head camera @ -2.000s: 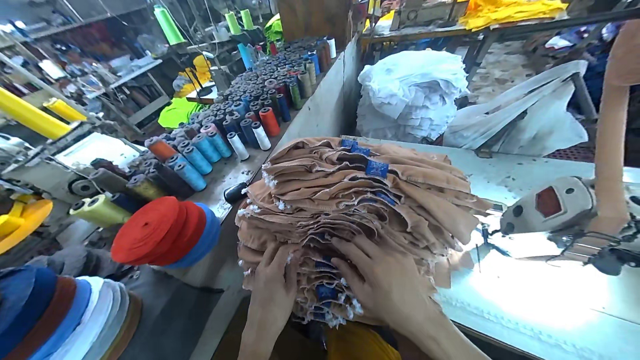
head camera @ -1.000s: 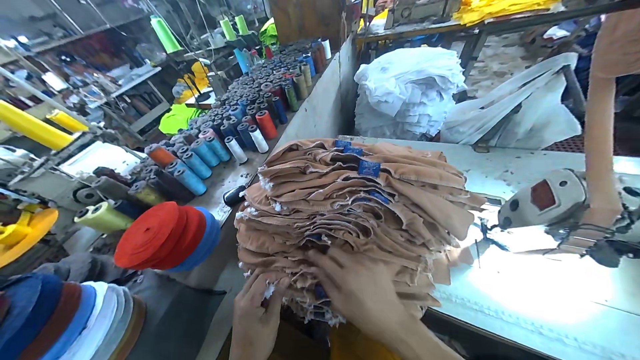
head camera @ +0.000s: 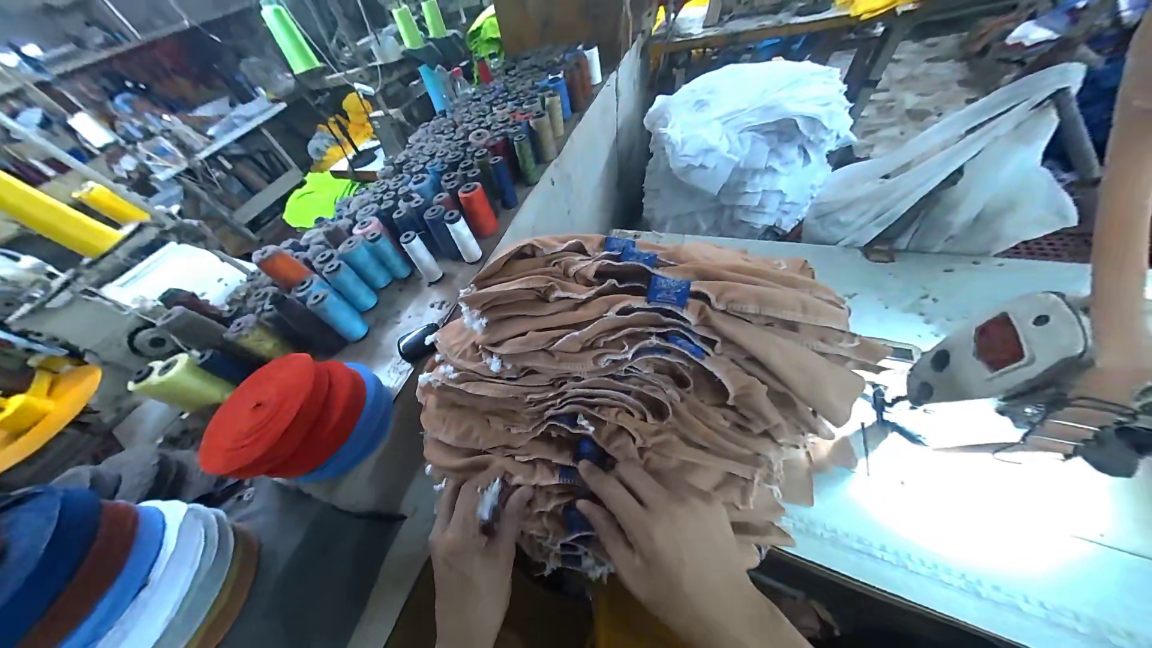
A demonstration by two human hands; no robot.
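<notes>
A thick stack of tan fabric pieces (head camera: 612, 378) with frayed edges lies in front of me. Several carry blue labels, one of them a blue label (head camera: 669, 290) near the top. At the near left edge of the stack, my left hand (head camera: 477, 531) has its thumb and fingers around some fabric, with white frayed threads between them. My right hand (head camera: 652, 522) rests on the near middle, fingertips touching the cloth beside a dark blue label (head camera: 589, 450). The undersides of both hands' fingers are partly hidden in the folds.
A sewing machine head (head camera: 999, 346) stands at the right on a pale table (head camera: 972, 576). Many thread spools (head camera: 351, 283) fill the left bench. Red fabric tape rolls (head camera: 265, 418) and blue and white rolls (head camera: 153, 576) lie nearer. A white cloth pile (head camera: 747, 144) sits behind.
My right hand went a little up and left over the stack, then back down toward the near edge. My left hand stays at the near left edge.
</notes>
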